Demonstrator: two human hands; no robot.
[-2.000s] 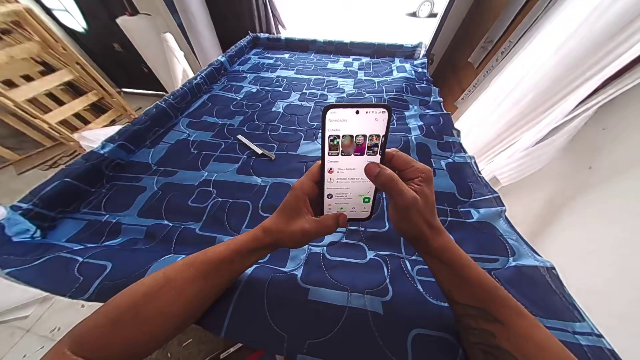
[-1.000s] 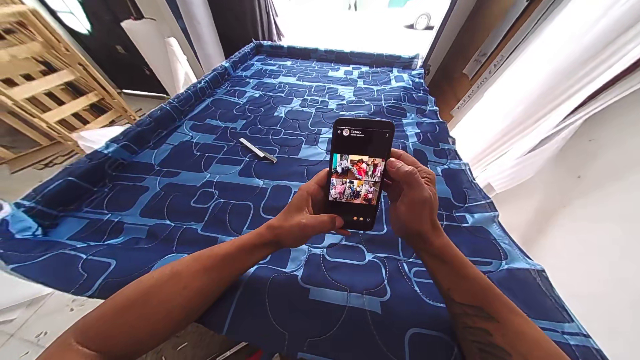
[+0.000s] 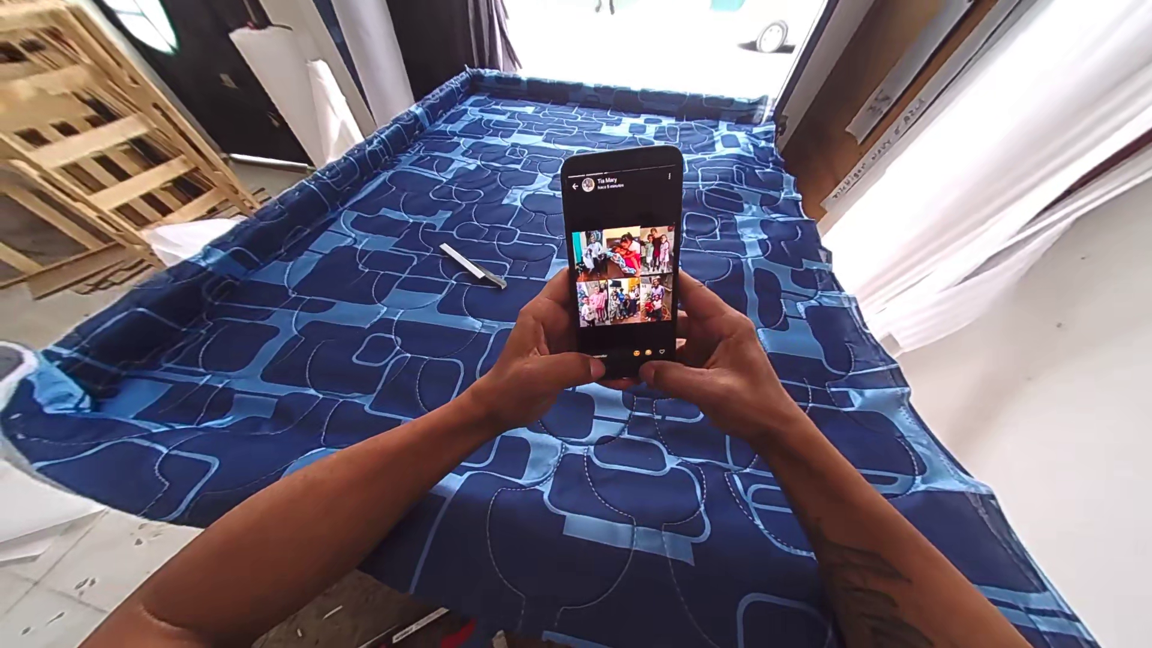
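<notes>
A black smartphone (image 3: 624, 270) stands upright between my two hands, its lit screen toward me with a collage of photos on it. My left hand (image 3: 546, 351) grips its lower left side, the thumb at the bottom edge of the screen. On the lower right side my right hand (image 3: 720, 355) holds it too, its thumb near the bottom edge. Under and beyond the hands spreads a blue quilted fabric (image 3: 432, 360) with a pattern of rounded shapes. A slim white and grey tool (image 3: 472, 265), possibly a utility knife, lies on the fabric left of the phone.
Wooden slatted frames (image 3: 108, 162) stand at the left. White sheeting (image 3: 981, 171) hangs along the right, beside a brown board (image 3: 864, 117) with writing on it. The fabric has a raised rolled edge at the left and far sides. Beyond a bright opening, a vehicle wheel (image 3: 771, 36) shows.
The phone's screen went from a list to a photo collage, which now shows larger. My right thumb has moved from the phone's right side down to its bottom edge.
</notes>
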